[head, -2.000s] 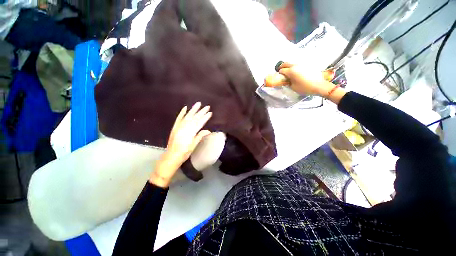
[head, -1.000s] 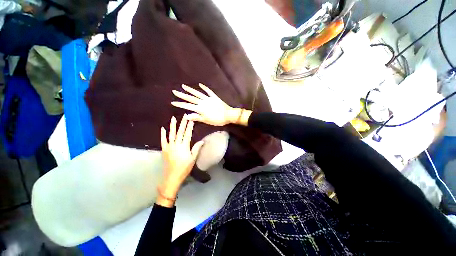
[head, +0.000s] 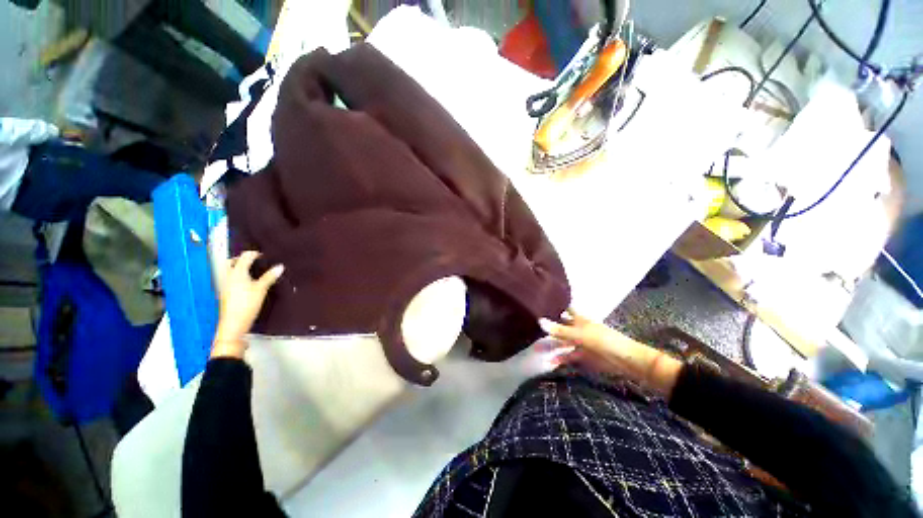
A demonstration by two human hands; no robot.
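Observation:
A dark brown garment [head: 354, 212] lies over the white-covered table and the near padded form. Its curved neckline band [head: 397, 344] rings a pale patch of the form, with a small dark tab end at the bottom. My left hand [head: 241, 298] has its thumb and fingers curled on the garment's left edge. My right hand [head: 607, 349] holds the garment's right edge near the front, its lower fingers blurred. The steam iron [head: 582, 106], with an orange handle, stands at the back right, away from both hands.
The off-white padded form [head: 304, 405] extends to the lower left. A blue crate edge [head: 184, 273] is beside the table at left. Black cables [head: 855, 152] hang at the right. A cardboard box [head: 708, 241] with yellow things is at right, and dark and blue cloth at far left.
The iron was in my right hand and now stands at the back. My hands have moved from the garment's middle out to its left and right edges. The neckline band now shows more fully.

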